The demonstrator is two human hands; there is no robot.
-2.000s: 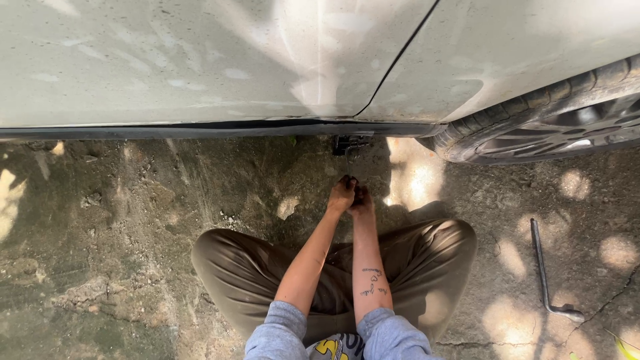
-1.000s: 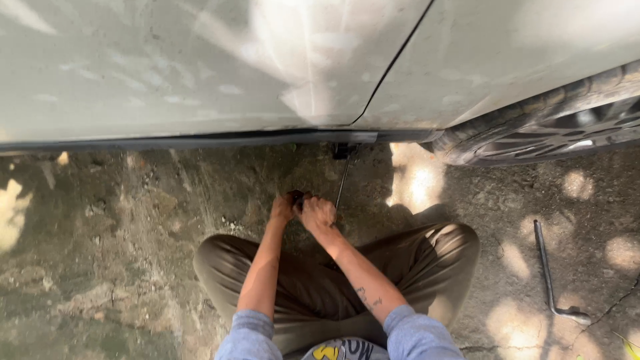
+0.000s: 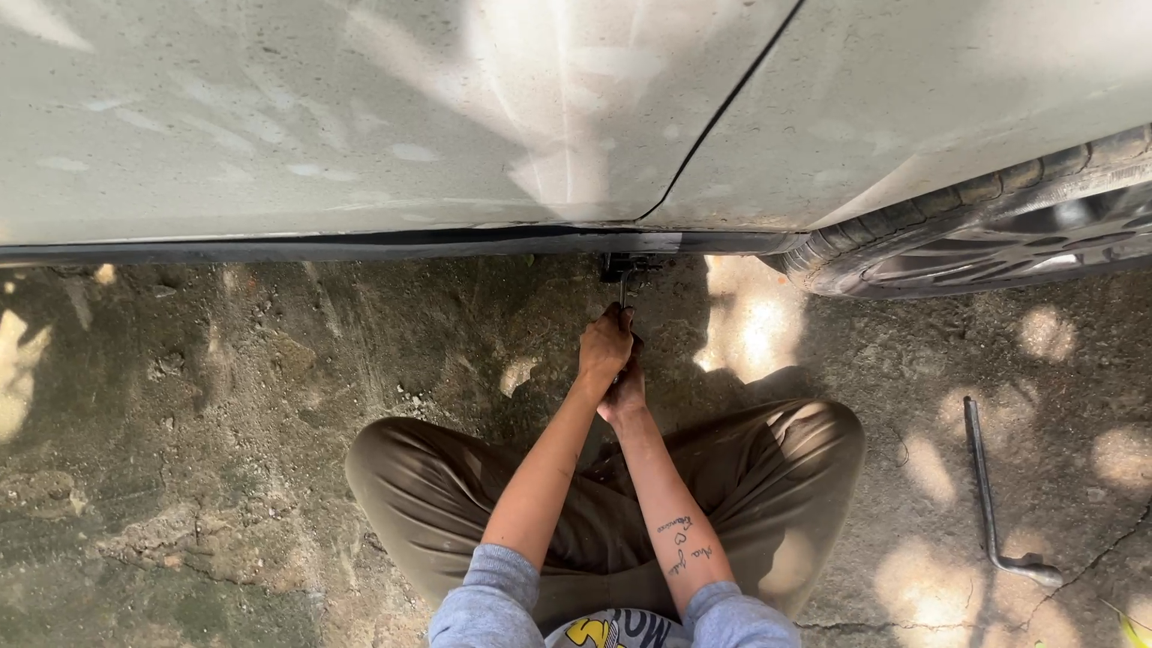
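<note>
My left hand (image 3: 607, 344) is closed around a thin metal rod (image 3: 623, 290), which runs up to a dark car jack (image 3: 619, 266) under the sill of a pale car. Just below and to the right, my right hand (image 3: 627, 387) is closed on the lower part of the same rod or its handle, partly hidden by the left hand. The jack stands on the concrete, its upper part hidden beneath the car's black sill trim (image 3: 432, 245).
The pale car door (image 3: 315, 117) spans the top. At the right is a wheel with a worn tyre (image 3: 837, 256). An L-shaped lug wrench (image 3: 985, 495) lies on the cracked concrete (image 3: 225, 450) beyond my right knee (image 3: 823, 450).
Both hands have swung from lower left of the jack, one second ago, to just below it. The rod, slanted then, now points nearly straight toward me. The lug wrench lies as before.
</note>
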